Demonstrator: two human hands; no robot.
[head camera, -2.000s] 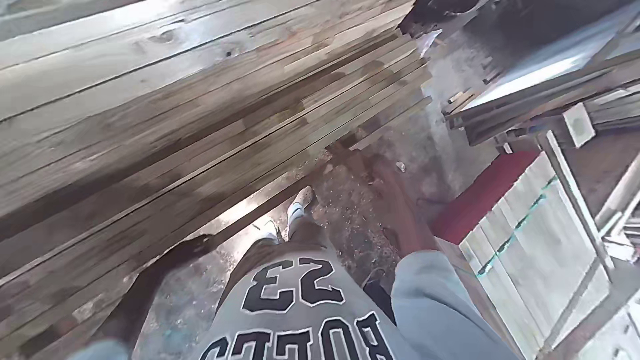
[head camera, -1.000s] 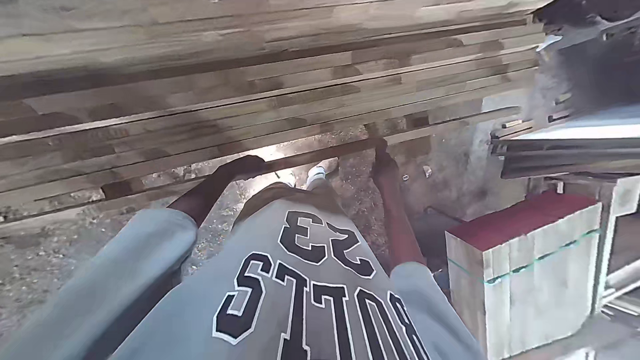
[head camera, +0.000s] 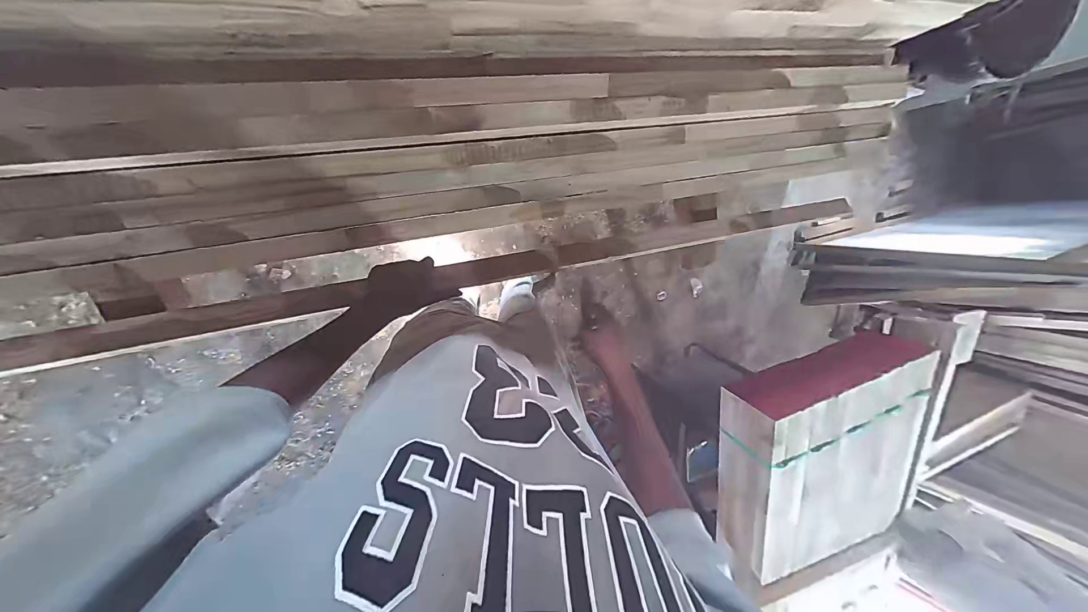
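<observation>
My left hand (head camera: 401, 285) is closed around a long, narrow wooden board (head camera: 501, 267) that runs across the view, low in front of my legs. My right hand (head camera: 597, 319) hangs beside my right leg, below the board and apart from it; its fingers are blurred, and whether they are spread or closed does not show. Beyond the board lies a large stack of long wooden planks (head camera: 357, 183), their edges roughly parallel to it.
To the right stands a strapped bundle of boards with a red top (head camera: 833, 374). Behind it are more stacked boards or sheets (head camera: 935, 268). Debris is scattered on the dusty ground (head camera: 229, 357). My feet are close to the held board.
My right hand was at the board one second ago and is now off it, lower down beside my leg. My left hand has stayed on the board. The view has turned and shifted.
</observation>
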